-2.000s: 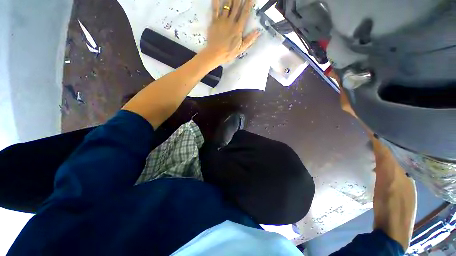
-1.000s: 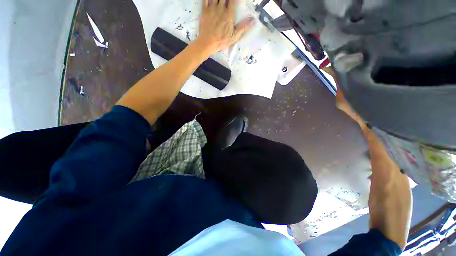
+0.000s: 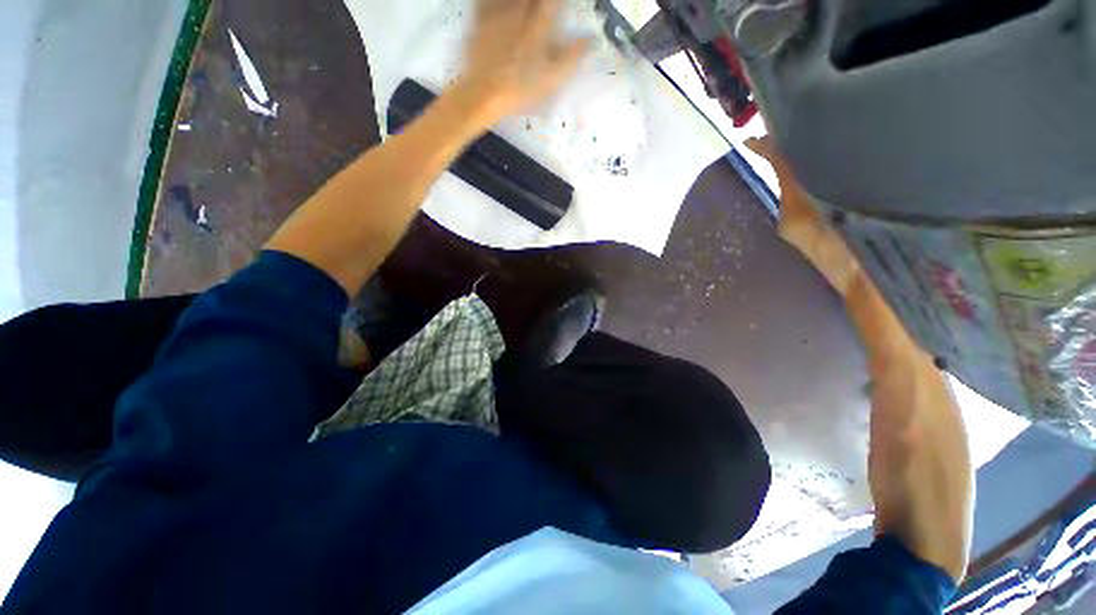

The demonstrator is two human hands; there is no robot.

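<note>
My left hand [image 3: 523,54], blurred and partly cut off by the top edge, is over the white paper [image 3: 619,120] with its thumb apart. A black oblong bar [image 3: 517,180] lies on the paper, partly behind my left forearm. The large grey cutting machine [image 3: 937,132] fills the upper right; its red part [image 3: 733,90] shows at its left side. My right forearm reaches up under the machine, which hides my right hand or most of it. The blade and any grip on the machine are hidden.
A dark brown table [image 3: 289,132] bears small white offcuts [image 3: 252,78] at the left, by a green edge [image 3: 159,168]. My knees and a checked cloth [image 3: 439,372] are at the bottom. More white paper [image 3: 793,505] lies at the lower right.
The machine has shifted and turned in view, showing more of its wrapped side. The white piece beside it no longer shows. My left hand stays over the paper. The view has shifted a little.
</note>
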